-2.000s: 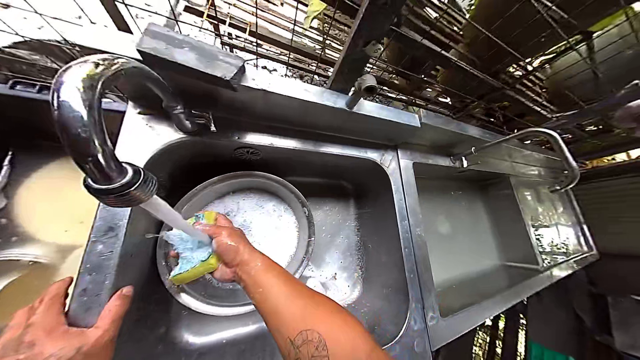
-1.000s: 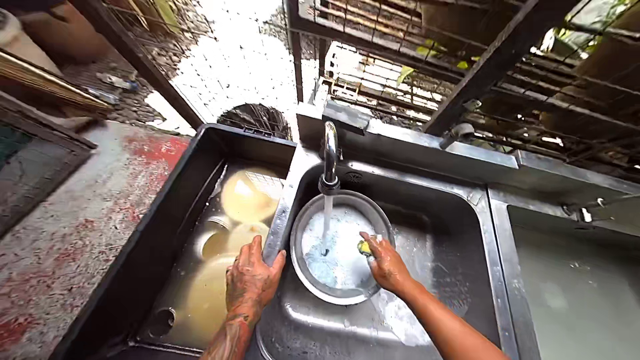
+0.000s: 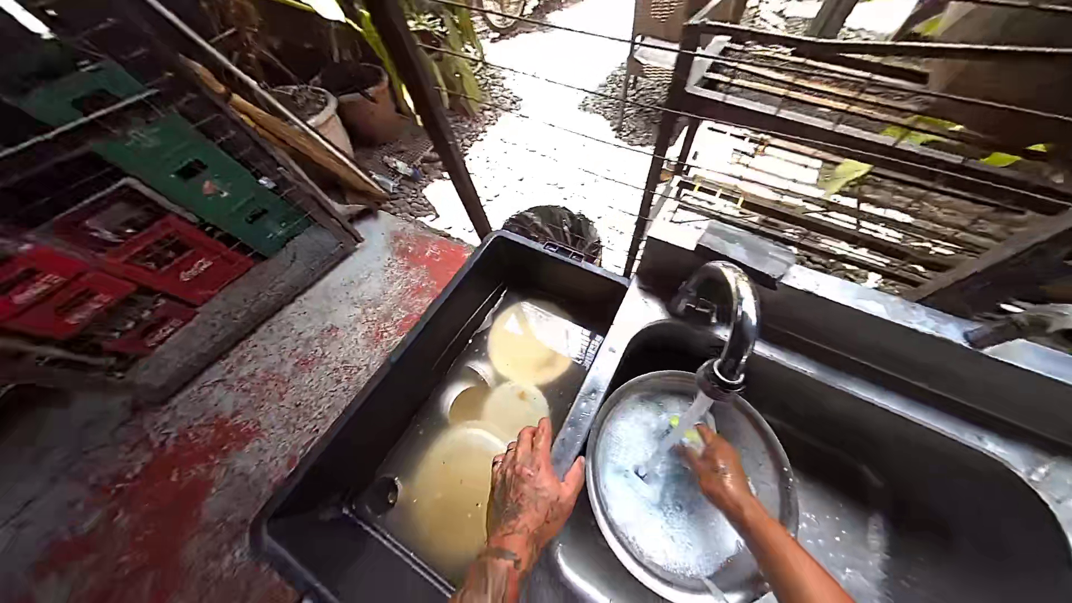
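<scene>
My right hand (image 3: 718, 473) holds a yellow-green sponge (image 3: 692, 434), mostly hidden by fingers and water, over a round metal basin (image 3: 596, 469) of soapy water. The basin sits in the left bowl of a stainless steel sink (image 3: 900, 469). Water runs into it from a curved chrome faucet (image 3: 741, 327). My left hand (image 3: 536, 486), holding nothing, rests with fingers spread at the edge between the sink and a black plastic tub (image 3: 352, 444). Several round dishes lie in cloudy water in the tub, among them a pale plate (image 3: 529, 343) and a larger one (image 3: 452, 481).
A wire fence on metal posts (image 3: 435, 117) stands behind the tub and sink. Red crates (image 3: 180, 260) and a green crate (image 3: 201, 180) with bottles are at the left, beyond a painted concrete floor (image 3: 251, 402). A metal pipe (image 3: 1017, 322) juts in at the right.
The view has swung left. My right hand has moved from the basin's right side to under the running water. My left hand stays at the edge between tub and sink.
</scene>
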